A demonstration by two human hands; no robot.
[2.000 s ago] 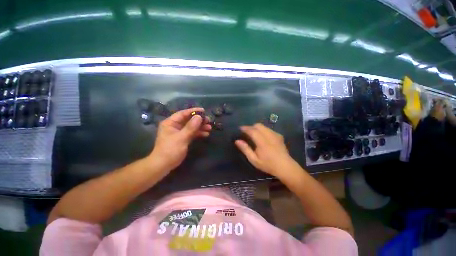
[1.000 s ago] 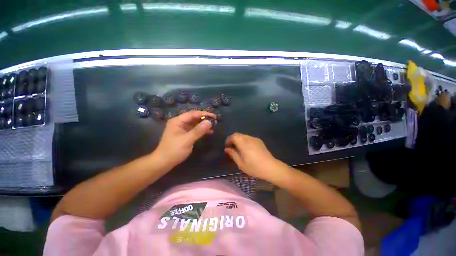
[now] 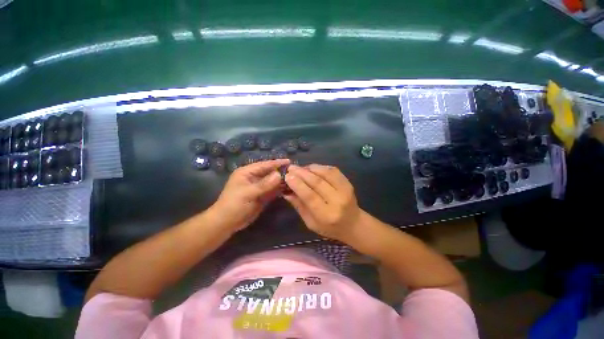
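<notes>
My left hand (image 3: 248, 192) and my right hand (image 3: 326, 198) meet at the fingertips over the black mat. Between them they hold a small dark round unit (image 3: 284, 171), mostly covered by the fingers. Several dark round units (image 3: 232, 145) lie in two loose rows just beyond and left of my hands; one at the left end has a bright glint (image 3: 201, 161). A single greenish-silver round circuit board (image 3: 367, 151) lies apart, to the right of my hands.
A clear tray (image 3: 424, 104) on the right holds a heap of black housings (image 3: 457, 152), with a yellow item (image 3: 560, 114) beyond it. A filled tray (image 3: 83, 149) and ribbed empty trays (image 3: 53, 215) are on the left. A green conveyor (image 3: 265, 59) runs behind the pale edge.
My right hand has moved left and up to meet my left hand at the held unit. Earlier its fingers were apart from the left hand.
</notes>
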